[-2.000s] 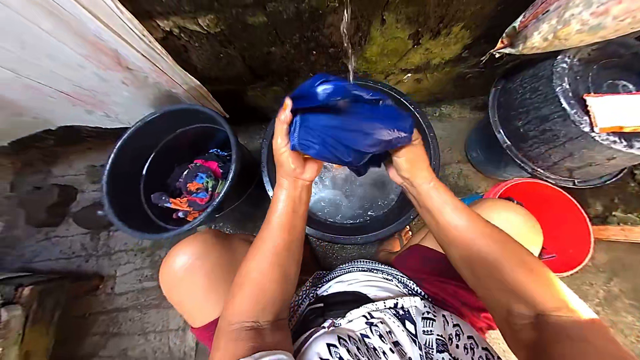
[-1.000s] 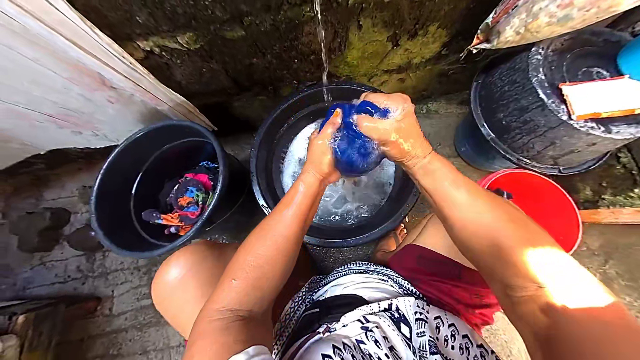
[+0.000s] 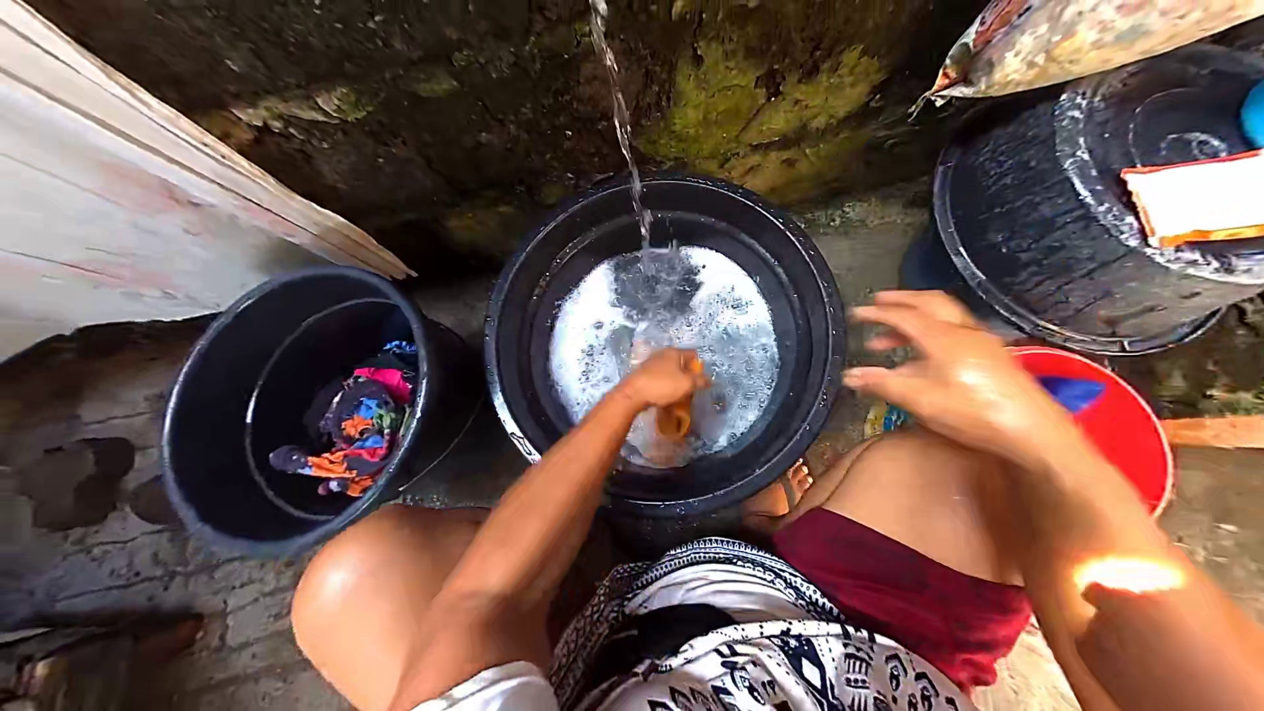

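My left hand (image 3: pixel 669 379) grips an orange cloth (image 3: pixel 675 417) at the surface of the soapy water (image 3: pixel 736 341) in a black round basin (image 3: pixel 825 395). Water from a thin stream (image 3: pixel 620 114) falls into the basin just beyond that hand. Over the basin's right side, near the red bucket, my right hand (image 3: pixel 918 355) is held with its fingers spread and nothing in them. Inside the red bucket (image 3: pixel 1116 434) lies a blue cloth (image 3: pixel 1072 393), only partly in view.
A black bucket (image 3: pixel 207 444) with multicoloured clothes (image 3: pixel 365 425) stands at the left, beside a pale board (image 3: pixel 148 197). At the right, a large black tub (image 3: pixel 1027 197) bears a white-and-orange packet (image 3: pixel 1200 200). A mossy wall (image 3: pixel 770 99) rises behind the basin.
The blue cloth was held in both hands over the basin; my right hand has let it go and moved right. Blue cloth now shows in the red bucket, and my left hand holds orange cloth.
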